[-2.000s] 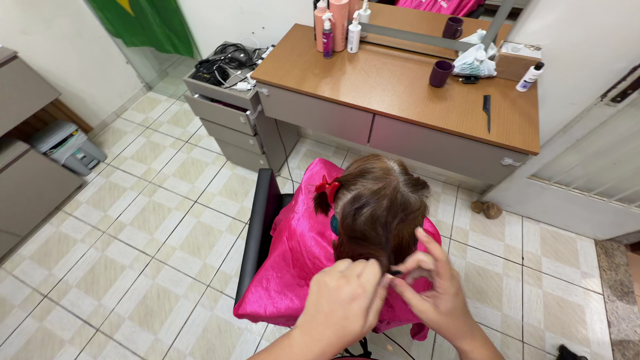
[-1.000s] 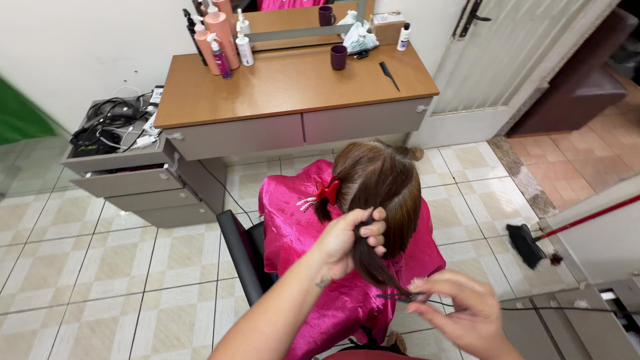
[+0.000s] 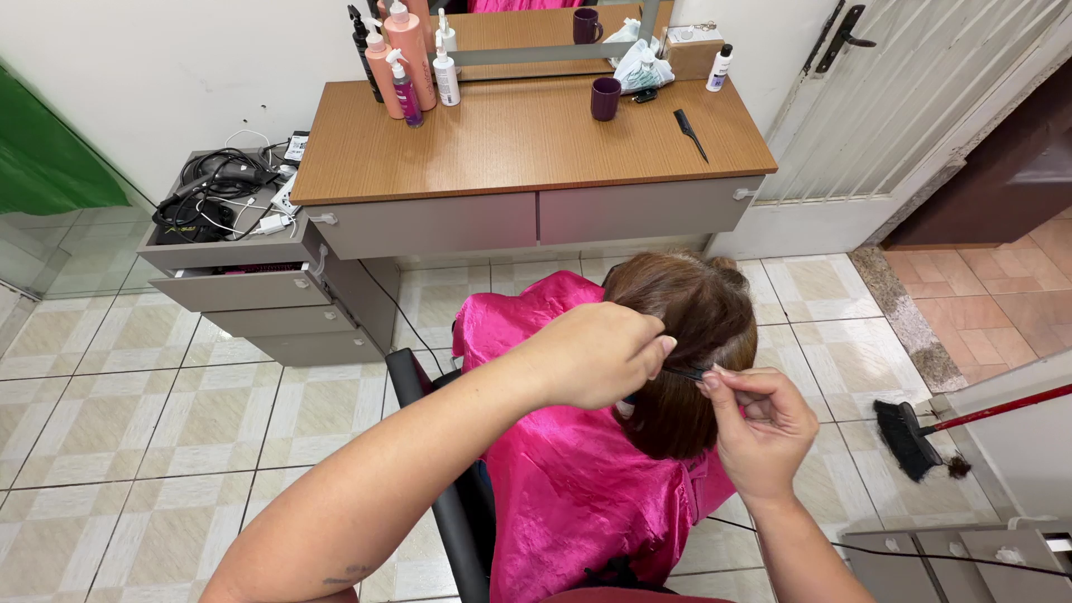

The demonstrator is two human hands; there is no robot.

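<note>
A person with brown hair (image 3: pixel 682 301) sits in a black salon chair (image 3: pixel 410 381), draped in a shiny pink cape (image 3: pixel 578 486). My left hand (image 3: pixel 599 356) is closed at the left side of the head; what lies inside its fingers is hidden. At the back of the head, my right hand (image 3: pixel 762 419) pinches a small dark item (image 3: pixel 688 373) between thumb and fingertips, against the hair. Whether it is a clip or a small comb cannot be told. Loose hair hangs below it onto the cape.
Ahead stands a wooden-topped counter (image 3: pixel 502 142) with pump bottles (image 3: pixel 410 50), a purple mug (image 3: pixel 605 99) and a black tail comb (image 3: pixel 691 136). A drawer unit (image 3: pixel 276 322) with cables and a hair dryer (image 3: pixel 230 174) is at left. A broom (image 3: pixel 909 440) lies at right; a cord (image 3: pixel 837 544) crosses nearby.
My left hand no longer holds out the lock of hair seen one second ago and is now beside the head. My right hand has come up from the hair ends to the back of the head.
</note>
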